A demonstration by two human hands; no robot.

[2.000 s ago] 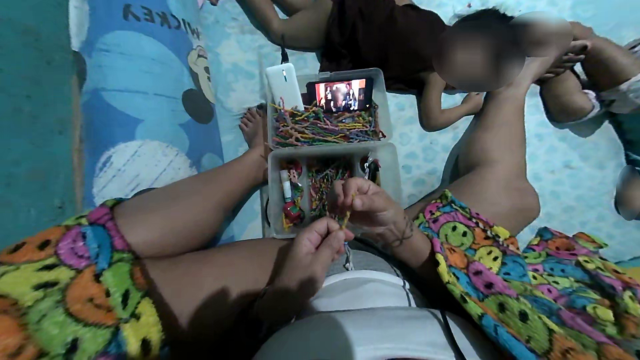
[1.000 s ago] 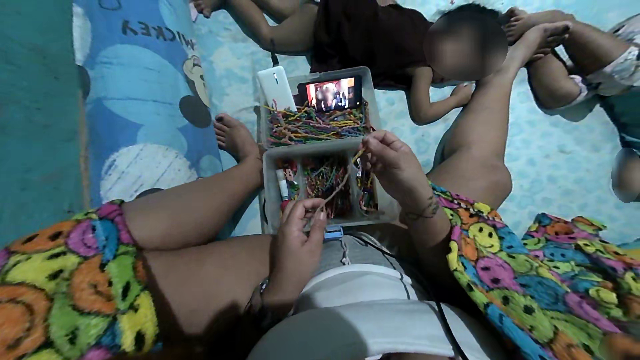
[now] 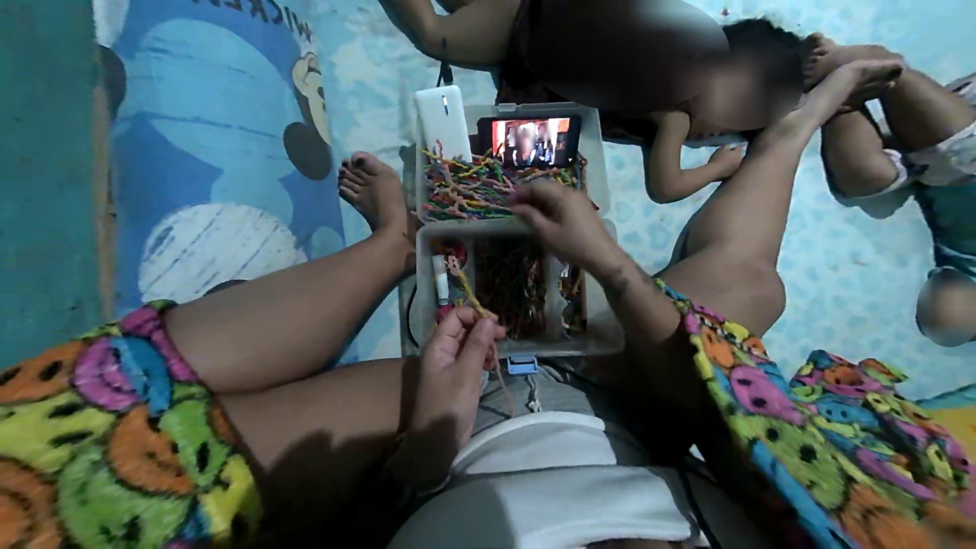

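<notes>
My left hand [image 3: 456,358] pinches a thin twisted cord [image 3: 471,291], yellow and pink, between thumb and fingertips; one end rises over the box and a thin tail hangs below. My right hand [image 3: 560,221], a little blurred, is raised above the hinge side of the plastic box, its fingers curled; whether something is between them I cannot tell. The box [image 3: 610,328] has compartments with dark and coloured strands [image 3: 509,293] in the middle and a white tube [image 3: 440,280] at the left. Many coloured twisted cords [image 3: 473,187] lie in its open lid [image 3: 595,141].
A phone [image 3: 534,141] with a lit screen and a white power bank [image 3: 444,122] lean in the lid. My bare legs lie on both sides of the box. Beyond it another person lies on the light blue floor mat, and more legs show at the right. A blue printed cushion [image 3: 213,152] lies left.
My right hand has let go of the cord and moved up and away, over the lid's near edge. My left hand still holds the cord, which was stretched between both hands a second ago.
</notes>
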